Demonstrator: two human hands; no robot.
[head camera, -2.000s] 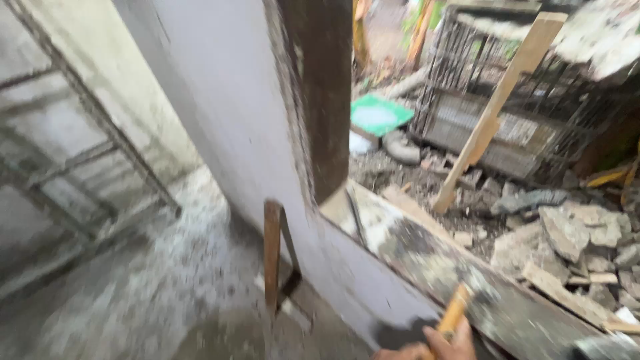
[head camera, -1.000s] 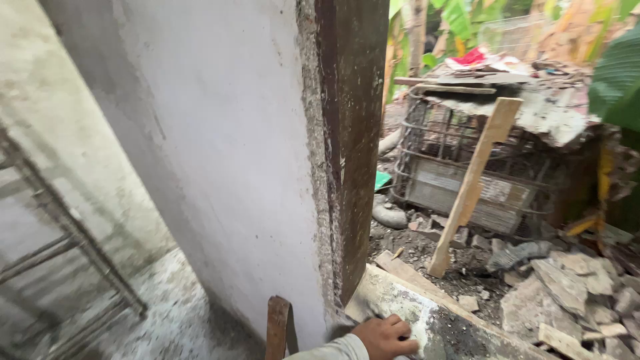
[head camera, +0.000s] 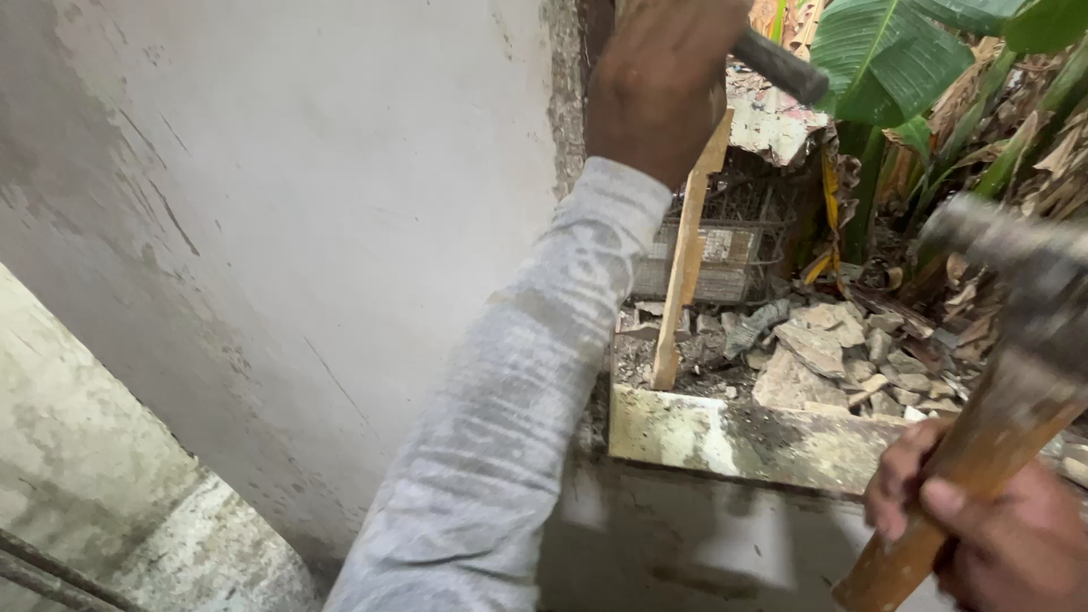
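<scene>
My left hand (head camera: 667, 81), in a grey sleeve, is raised at the top centre beside the broken edge of the plastered wall (head camera: 357, 204). It is closed around a dark metal rod, perhaps a chisel (head camera: 782, 68), whose end sticks out to the right. At the lower right my right hand (head camera: 990, 518) grips the wooden handle of a hammer (head camera: 977, 450). The hammer's blurred metal head (head camera: 1011, 255) is up at the right edge, apart from the rod. The rod's other end is hidden by my left hand.
Below the hands runs a stained window sill (head camera: 680, 429). Beyond it stand an upright wooden board (head camera: 684, 272), a wire cage (head camera: 731, 255) and a heap of broken rubble (head camera: 816, 357). Banana leaves (head camera: 892, 51) hang at the upper right. Dark bars (head camera: 51, 578) lie at the lower left.
My left hand has gone from the sill up to the wall's edge and now holds the metal rod. My right hand and the hammer have come into view. The view has turned and moved nearer the opening.
</scene>
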